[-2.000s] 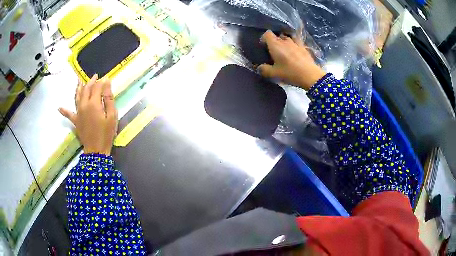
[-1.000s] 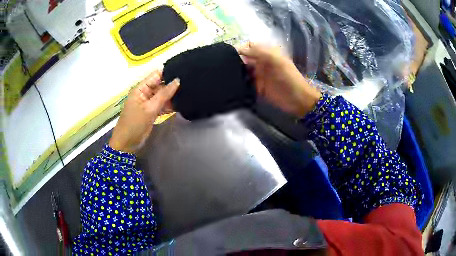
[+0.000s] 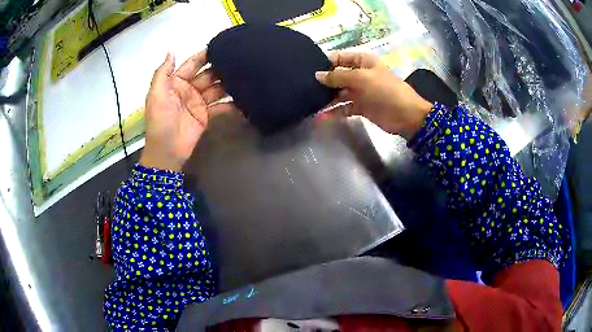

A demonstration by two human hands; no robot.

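Note:
A black fabric panel is held up above the metal table's back edge. My right hand pinches its right edge between thumb and fingers. My left hand is at its left edge, palm up and thumb raised, with the fingertips partly behind the panel. Behind it, the yellow sewing template is cut off by the top edge of the view, with another dark panel in its opening.
White template board at left, with a thin black cable over it. Red-handled snips lie at lower left. Clear plastic bag at upper right, with a dark panel beside it. Shiny metal table in front.
The view has shifted right and down. The panel, picked up since the first frame, has turned and its lower edge now hangs in a point. My left hand's thumb has lifted off the panel.

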